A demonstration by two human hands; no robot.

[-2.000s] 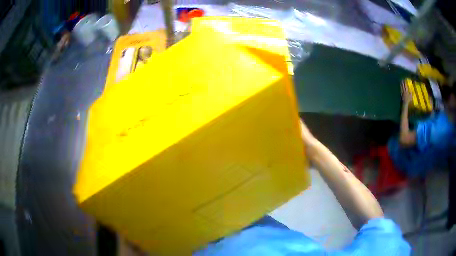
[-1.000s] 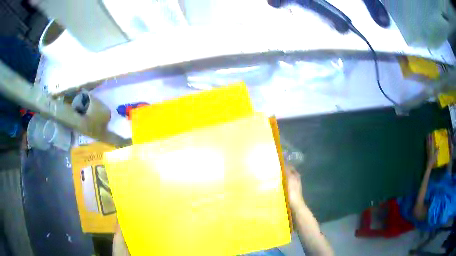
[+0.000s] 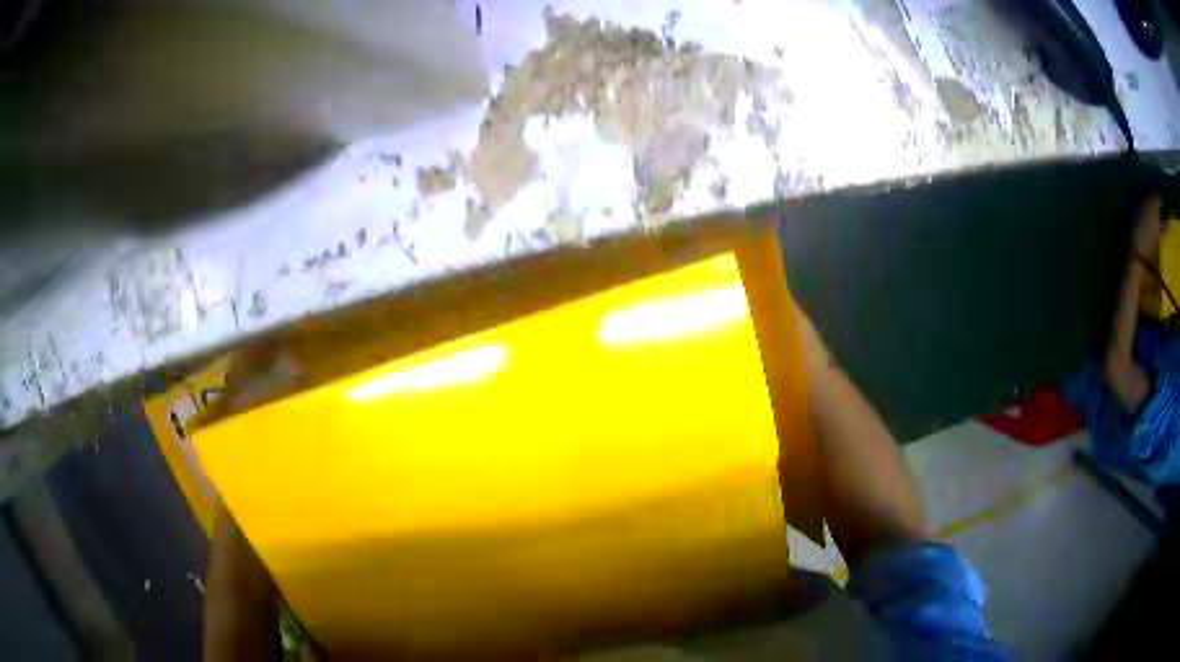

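A large yellow master carton (image 3: 518,479) fills the middle of the view, close to me. One broad glossy face or flap points towards me, and a darker orange flap shows on its right side. Its far side lies below the shelf edge. My left hand (image 3: 265,373) is dark and blurred at the carton's far left corner; its fingers cannot be made out, nor whether it grips. My right forearm runs up along the carton's right side, and the hand itself is hidden. An orange printed panel (image 3: 188,453) shows partly at the left, behind the carton.
A worn white shelf (image 3: 569,168) crosses the top, its edge close above the carton. A blurred post-like shape covers the upper left. The dark green bench (image 3: 958,285) extends right. A co-worker in blue (image 3: 1139,414) is at the far right, near a red object (image 3: 1035,416) and a yellow box (image 3: 1170,272).
The view has moved closer to the shelf, which now covers the metal table behind. The carton's near face is tilted differently, and its orange right flap shows more.
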